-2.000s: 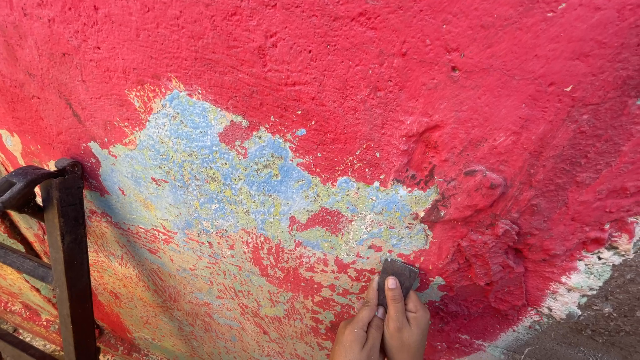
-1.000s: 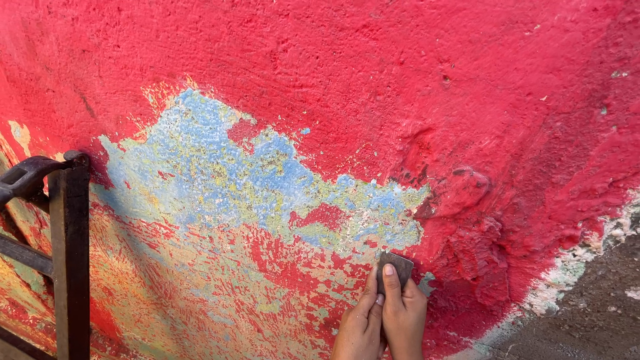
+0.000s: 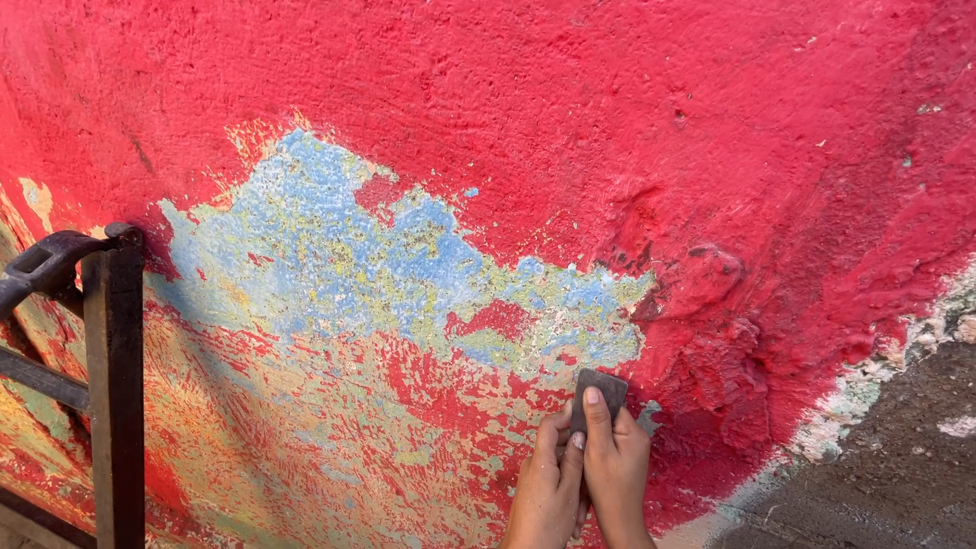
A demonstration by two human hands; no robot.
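A small, flat, dark scraper blade (image 3: 605,387) is held between both hands against the red painted wall (image 3: 488,91). My right hand (image 3: 616,465) has its thumb pressed flat on the face of the blade. Close beside it, my left hand (image 3: 547,476) grips the blade's lower left side, its fingers partly hidden behind. The blade's top edge lies just below a bare patch of blue and yellowish old paint (image 3: 366,244). Scratched red and tan paint (image 3: 320,435) spreads to the left of the hands.
A dark metal frame (image 3: 114,381) stands against the wall at the left, with bars running off the edge. Lumpy red plaster (image 3: 717,366) bulges right of the hands. Rough brown ground (image 3: 877,473) with a crumbling whitish edge (image 3: 839,412) lies at the lower right.
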